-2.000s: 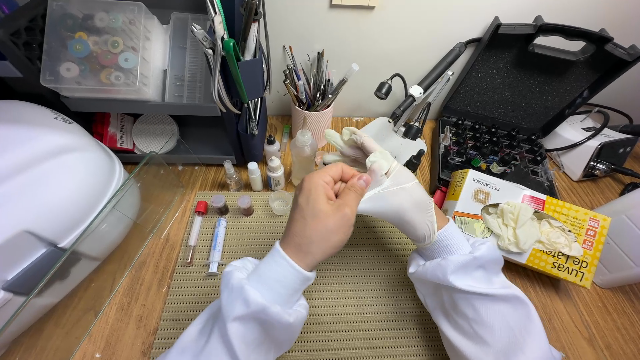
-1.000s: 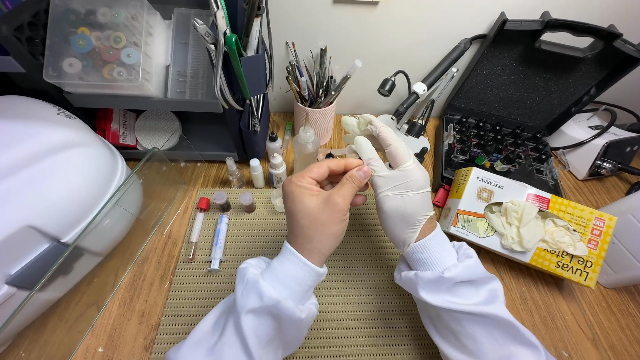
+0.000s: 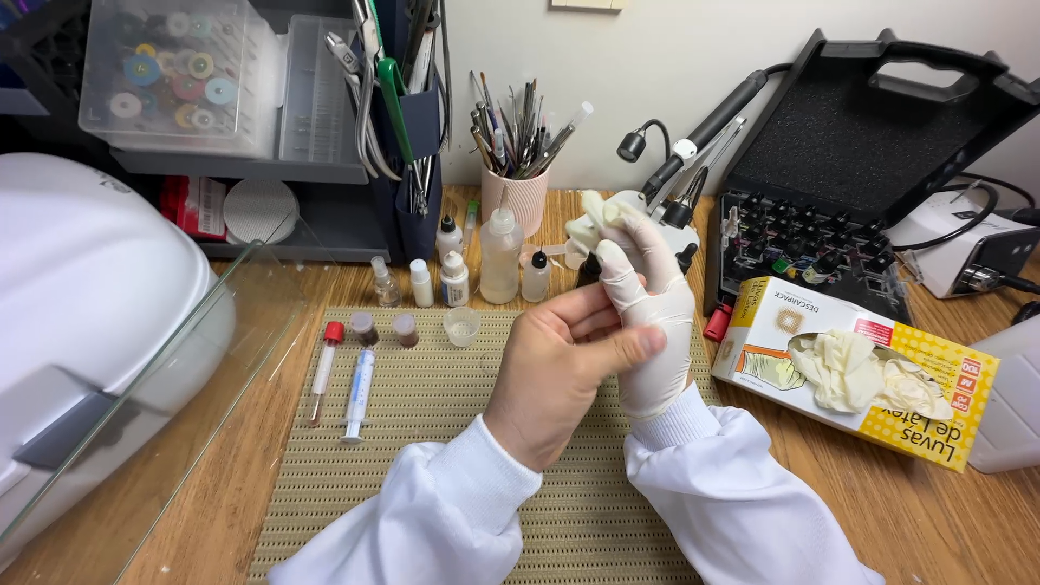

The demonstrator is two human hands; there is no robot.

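Note:
My right hand (image 3: 650, 317) wears a white latex glove and is raised over the woven mat (image 3: 422, 406). A second latex glove (image 3: 597, 219), crumpled, is pinched between its fingertips. My bare left hand (image 3: 561, 366) touches the gloved palm, its thumb lying across it and its other fingers partly hidden behind the gloved hand. On the mat to the left lie a red-capped tube (image 3: 325, 370) and a syringe (image 3: 357, 394). Two small capped vials, one of them a dark-filled vial (image 3: 364, 327), and a clear small cup (image 3: 462, 327) are near the mat's back edge.
A latex glove box (image 3: 853, 370) stands at the right, before an open black case (image 3: 812, 244) of small bottles. Small bottles and a squeeze bottle (image 3: 501, 256) line the back, with a pink tool cup (image 3: 514, 199) behind. A glass panel (image 3: 154, 406) slants at the left.
My left hand has shifted from the gloved fingertips to the palm, its thumb now across it. The gloved hand has turned more upright, the loose glove still at its fingers.

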